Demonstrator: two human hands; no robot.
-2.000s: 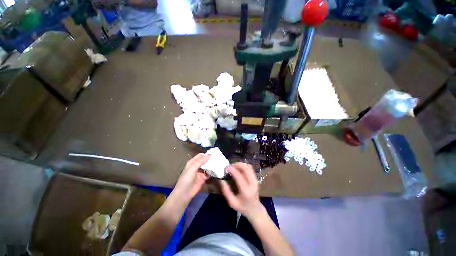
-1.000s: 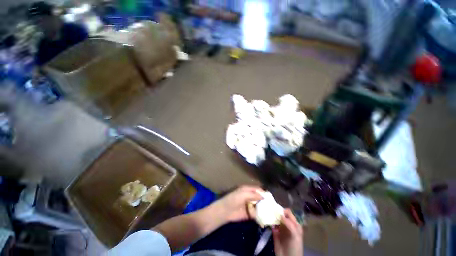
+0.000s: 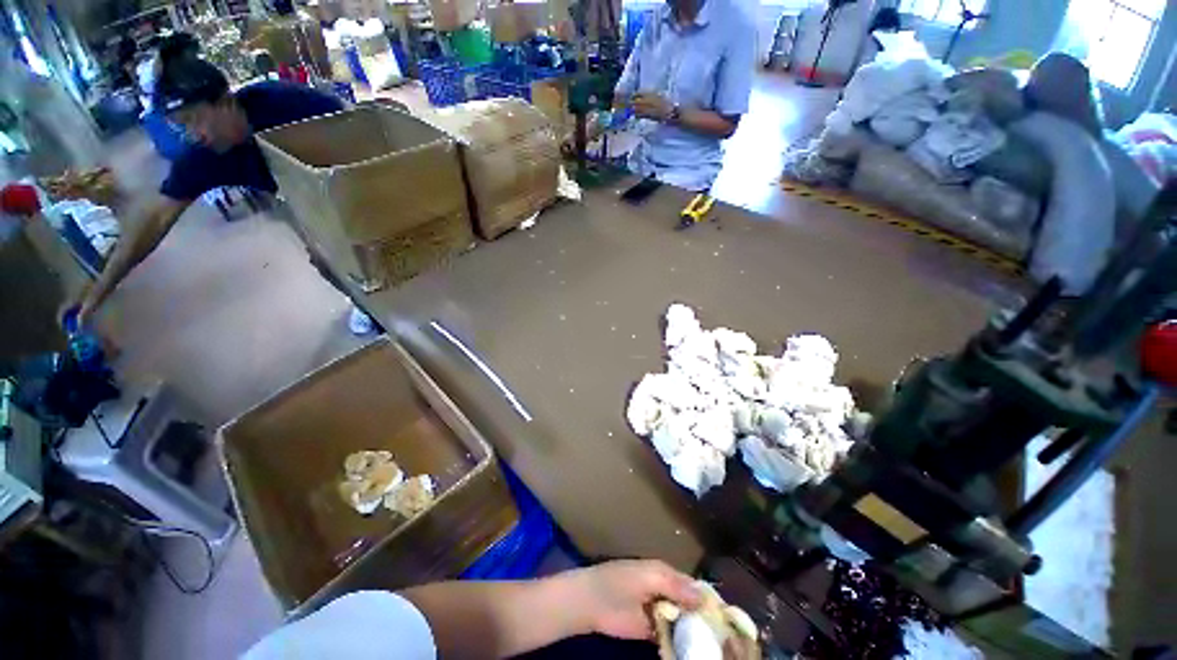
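My left hand (image 3: pixel 645 600) holds a cream plush piece (image 3: pixel 702 629) at the bottom edge of the view, in front of the press base. My right hand is not clearly in view. A heap of white plush pieces (image 3: pixel 749 406) lies on the table left of the dark green press (image 3: pixel 955 451). Dark small pieces (image 3: pixel 871 612) and white washers (image 3: pixel 932 641) lie beside the press base, partly cut off. An open brown carton (image 3: pixel 355 484) at the left holds a few cream pieces (image 3: pixel 387 482).
Brown table (image 3: pixel 581 284) with a white strip (image 3: pixel 480 370). Larger cartons (image 3: pixel 374 194) stand at its far left, yellow-handled snips (image 3: pixel 697 209) at the far edge. The red lever knob (image 3: pixel 1162 351) is at the right. One person stands beyond the table; another leans at the left.
The view has swung left, so the press and heap sit further right. The left hand still holds the plush piece, now lower in view. The right hand has mostly left the picture.
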